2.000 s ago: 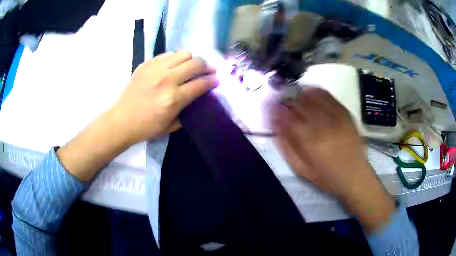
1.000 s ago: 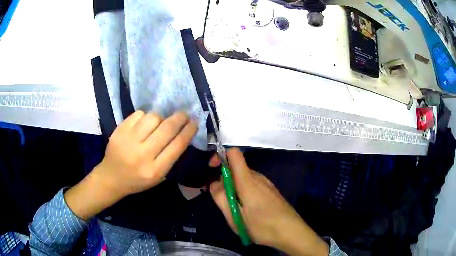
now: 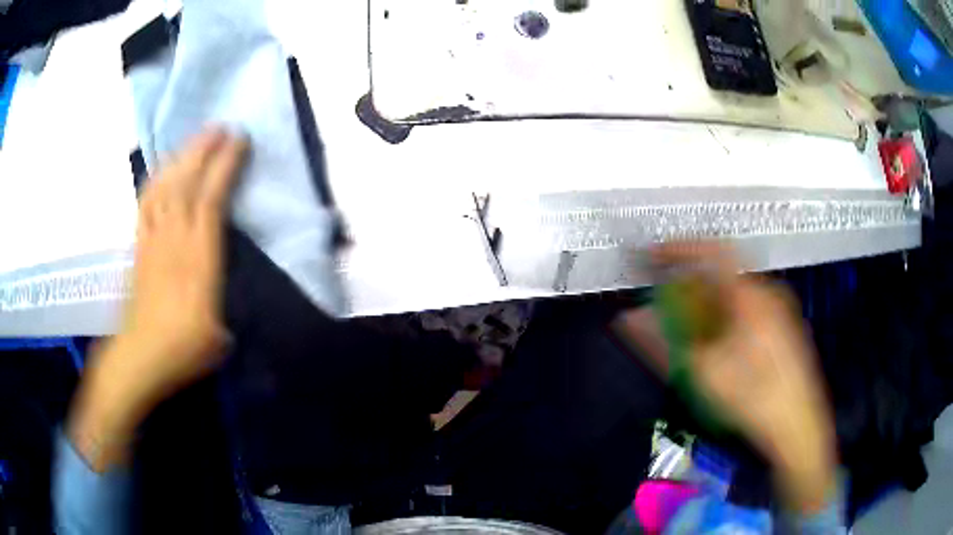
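Note:
The dark garment panel with pale grey-blue interlining lies at the left of the table and hangs over its front edge. A narrow dark strip runs along its right side. My left hand rests on the panel, fingers extended and slightly blurred. My right hand is right of centre by the table's front edge, blurred, and holds the scissors by the green handle; the blades are too blurred to make out. Small dark cut scraps lie on the table between my hands.
The sewing machine bed is at the back, with a phone on it. A red item sits at the right table end. The ruler scale runs along the front edge. Dark cloth lies below the table.
My right hand has moved right with the scissors, away from the panel. The panel and my left hand have shifted left. Loose dark scraps now show on the table.

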